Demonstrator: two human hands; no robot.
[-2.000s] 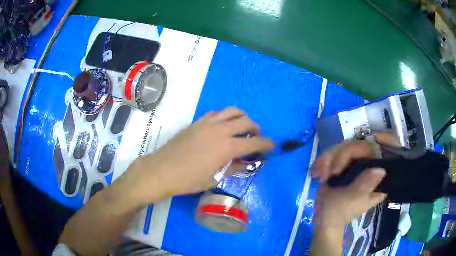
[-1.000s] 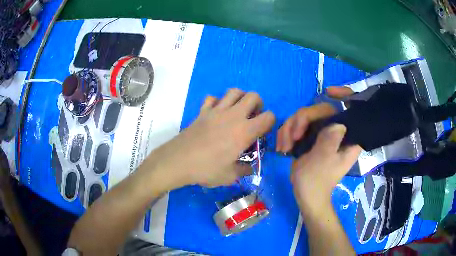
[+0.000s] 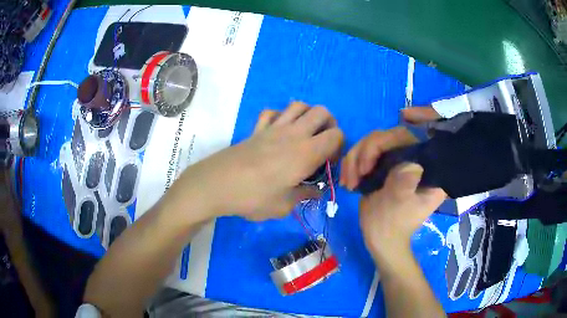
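My left hand [image 3: 280, 161] is closed around a round wired unit [image 3: 316, 181], mostly hidden under the fingers. Red and dark lead wires with a white plug connector [image 3: 331, 209] run down from it to a silver banded cylinder [image 3: 304, 268] tilted on the blue sheet. My right hand [image 3: 395, 186] holds a thick black electric screwdriver [image 3: 463, 155], its front end pointing left at the unit; the tip is hidden. Another round wired unit [image 3: 102, 99] with a brown centre lies at the upper left, beside a second banded cylinder [image 3: 169, 84].
The printed carton sheet [image 3: 292, 81] lies under the work. A grey-silver screw feeder [image 3: 497, 102] stands at the right behind the driver. The green conveyor belt [image 3: 423, 31] runs behind. A unit pile [image 3: 18, 37] is at the upper left; another person's arm shows at the left edge.
The driver has moved left from the feeder to the unit in my left hand. The wired cylinder has shifted right. A silver part now shows at the left edge.
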